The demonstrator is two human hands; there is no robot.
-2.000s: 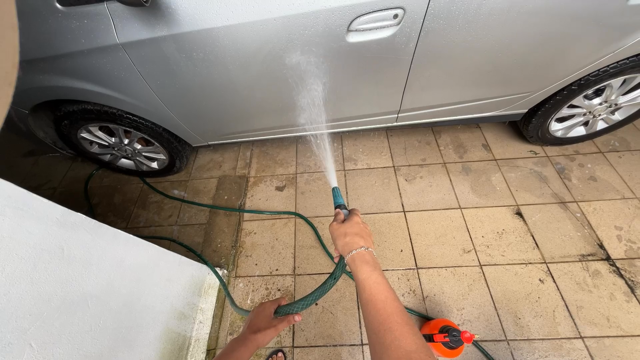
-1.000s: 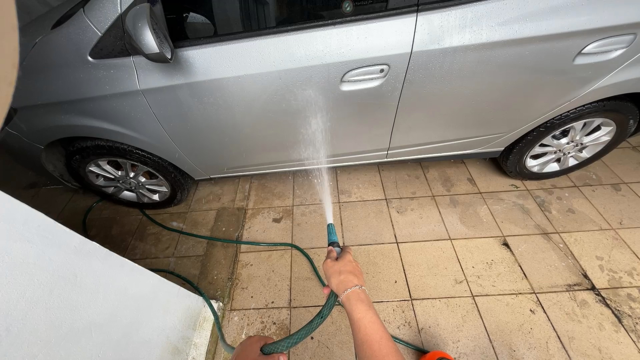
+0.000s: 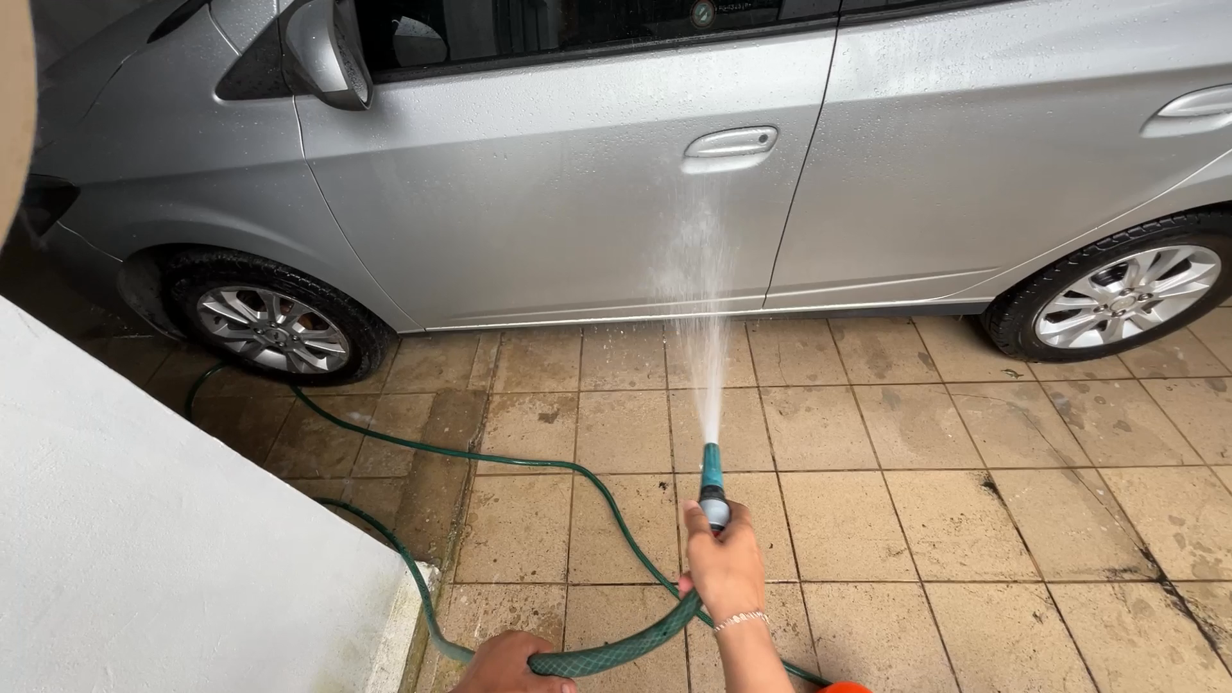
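My right hand (image 3: 724, 558), with a bracelet at the wrist, is closed around the grey and teal hose nozzle (image 3: 712, 489). A fan of water (image 3: 707, 308) leaves its tip and reaches the front door (image 3: 568, 202) of a silver car, below the door handle (image 3: 731, 142). Lower and to the left, my left hand (image 3: 510, 664) grips the green garden hose (image 3: 621, 652), which curves up to my right hand. Drops of water cover parts of the doors.
A white wall (image 3: 173, 520) stands at the lower left. The hose trails over beige floor tiles (image 3: 626, 419) towards the front wheel (image 3: 274, 327). The rear wheel (image 3: 1116, 294) is at the right. Part of an orange object (image 3: 845, 687) shows at the bottom edge.
The view has tilted up, and the side mirror and windows now show. The spray continues against the front door. Both hands keep their hold on the nozzle and the hose.
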